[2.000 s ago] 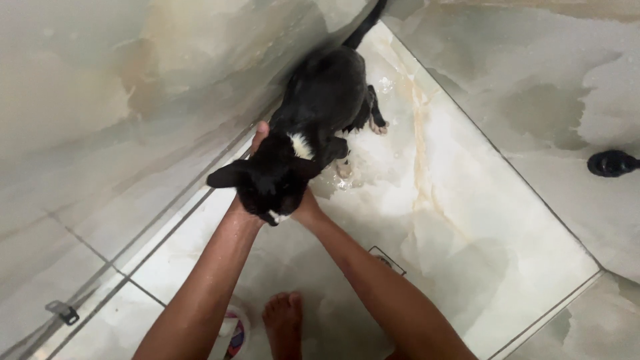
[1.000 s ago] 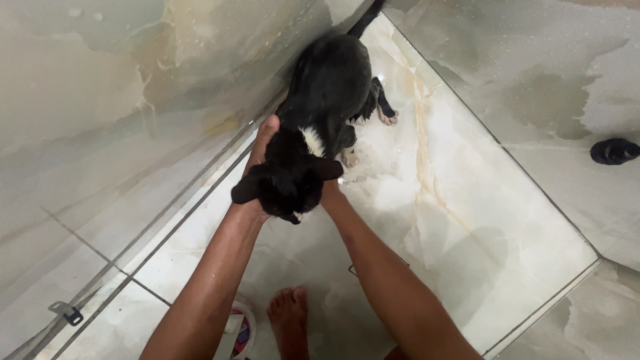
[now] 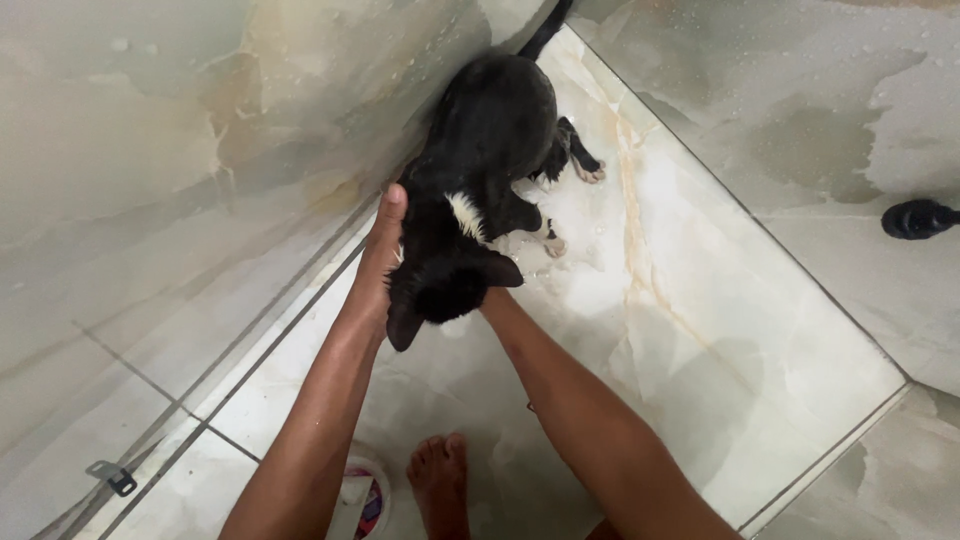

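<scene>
A wet black-and-white cat (image 3: 487,135) lies or crouches on the marble-look tiled floor against the wall at upper centre, its head toward me and its tail toward the top. My left hand (image 3: 384,247) is on the left side of its neck and shoulder, thumb showing and the other fingers hidden beneath the cat. My right hand (image 3: 491,298) is mostly hidden under the cat's head, with only the wrist area in sight. A white patch marks the back of its neck. Two of its pale paws rest on the wet floor to the right.
Wet marble-look walls (image 3: 150,172) meet the floor at the left and right. A black object (image 3: 919,219) juts in at the right edge. A round white container (image 3: 381,480) stands beside my bare foot (image 3: 441,480). A small dark clip-like fitting (image 3: 120,480) is at lower left.
The cat's head has tipped so its face no longer shows, and its ears have shifted. My hands have stayed at its neck and head.
</scene>
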